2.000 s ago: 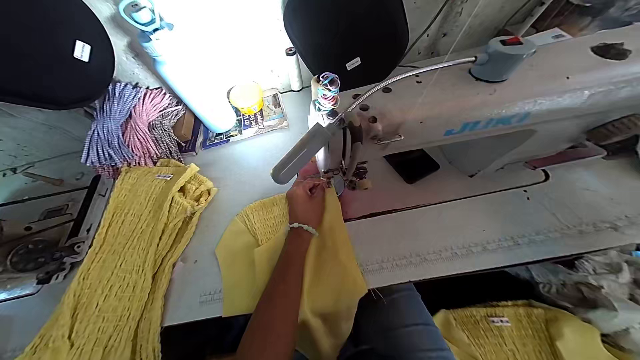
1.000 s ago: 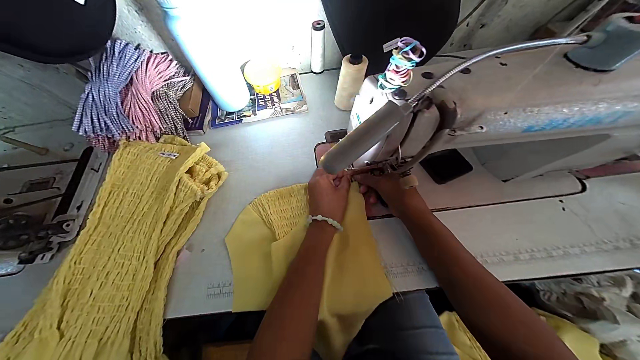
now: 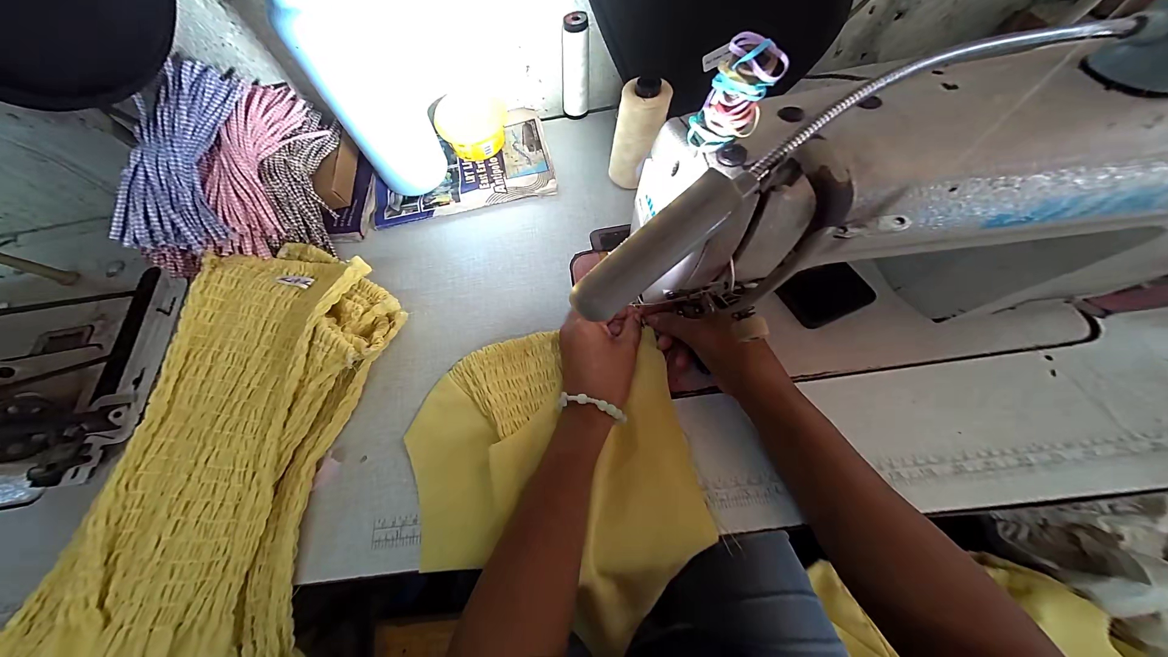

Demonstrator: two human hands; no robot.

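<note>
A yellow fabric piece with a smocked part [image 3: 639,474] lies over the table edge and my lap, its upper end at the needle area of a white sewing machine [image 3: 912,182]. My left hand [image 3: 598,356], with a beaded bracelet at the wrist, pinches the cloth's upper edge just below the machine head. Close on its right, my right hand [image 3: 707,342] has its fingertips by the same edge, partly under the head; its grip is not clear. A tubular lamp [image 3: 662,242] on a flexible metal neck hides the needle from view.
Smocked yellow garments [image 3: 201,438] lie at left, below bundles of checked fabric strips [image 3: 182,164]. Behind stand a yellow tub [image 3: 470,123] on printed paper, a thread cone [image 3: 639,132] and a white thread spool [image 3: 575,64]. A dark flat object [image 3: 826,294] rests on the machine bed.
My right hand, not visible two seconds ago, has come in beside my left at the machine head. The view has moved closer to the machine.
</note>
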